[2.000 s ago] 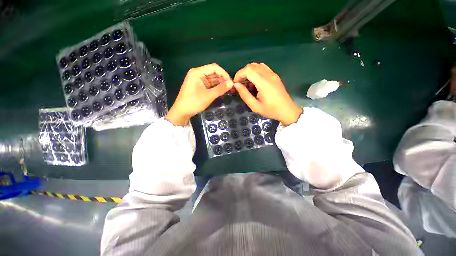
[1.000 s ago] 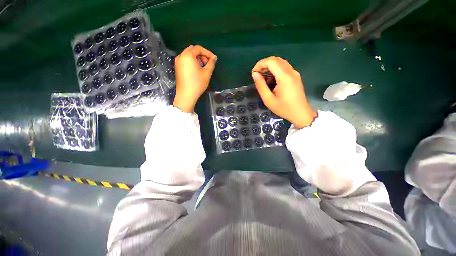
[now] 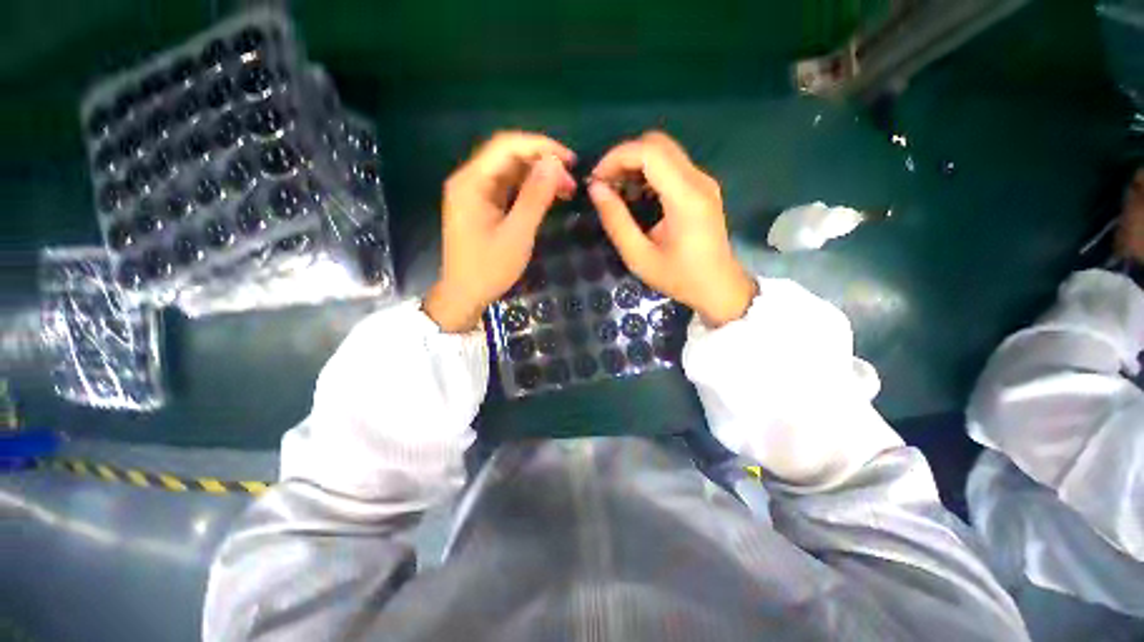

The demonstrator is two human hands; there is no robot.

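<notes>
A clear blister tray [image 3: 590, 366] with rows of round black parts lies on the green surface in front of me; its far part is behind my hands. My left hand [image 3: 498, 220] is above the tray's far left side, thumb and fingertips close together. My right hand [image 3: 667, 220] is above its far right side, fingertips pinched around something tiny and dark, too blurred to name. The two hands' fingertips are near each other with a small gap. Whether my left fingertips hold anything cannot be told.
A thick pile of filled trays [image 3: 207, 188] stands at the left, with a smaller silvery tray pack [image 3: 103, 332] beside it. A white squeeze bottle [image 3: 813, 227] lies at the right. A metal upright [image 3: 878, 63] is at the back right. Another person's sleeve [image 3: 1066, 401] is at the right edge.
Since a second ago my hands have come together over the tray's far side, after being apart with the left hand beside the pile. The whole view has shifted somewhat.
</notes>
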